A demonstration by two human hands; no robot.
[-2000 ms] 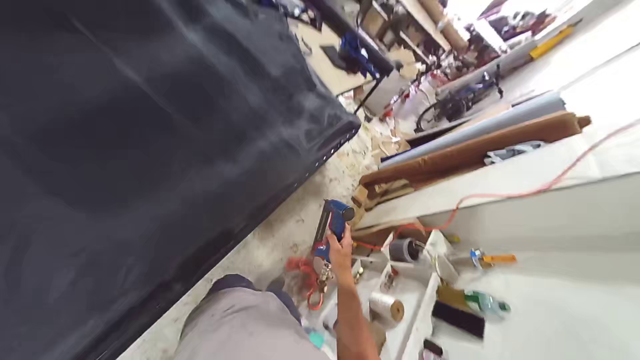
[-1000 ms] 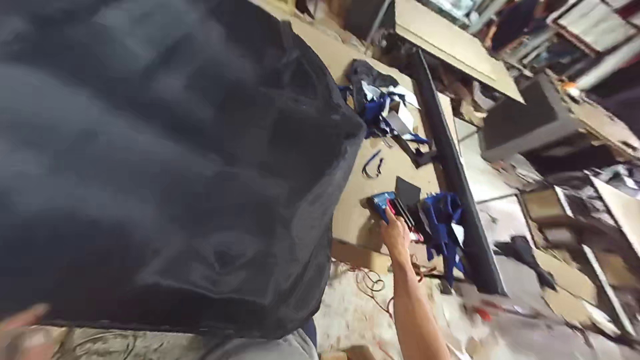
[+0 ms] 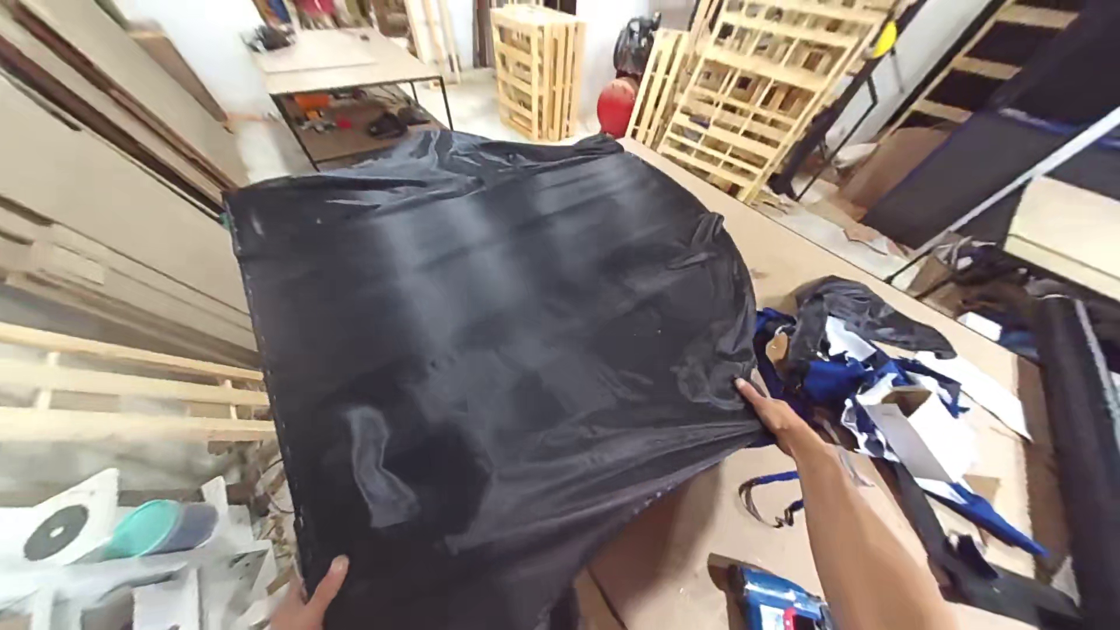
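Note:
Black fabric (image 3: 525, 332) is spread over a large flat piece, with staples or stitches dotted along its left edge. My left hand (image 3: 308, 599) is at the lower left edge of it, thumb on top, fingers hidden beneath. My right hand (image 3: 774, 416) grips the fabric at the right edge, pulling folds toward that side. A blue staple gun (image 3: 774, 599) lies on the cardboard-coloured tabletop (image 3: 682, 542) below my right forearm.
Blue and white scraps (image 3: 840, 367) lie right of the fabric. A black roll (image 3: 1072, 455) stretches along the right side. Wooden slatted frames (image 3: 770, 70) lean at the back. Another table (image 3: 350, 66) stands at the back left. White shelving (image 3: 87, 525) holds spools at the lower left.
The blue staple gun, in my right hand in both earlier frames, now lies on the table. My right hand has taken hold of the black fabric. The view has swung widely.

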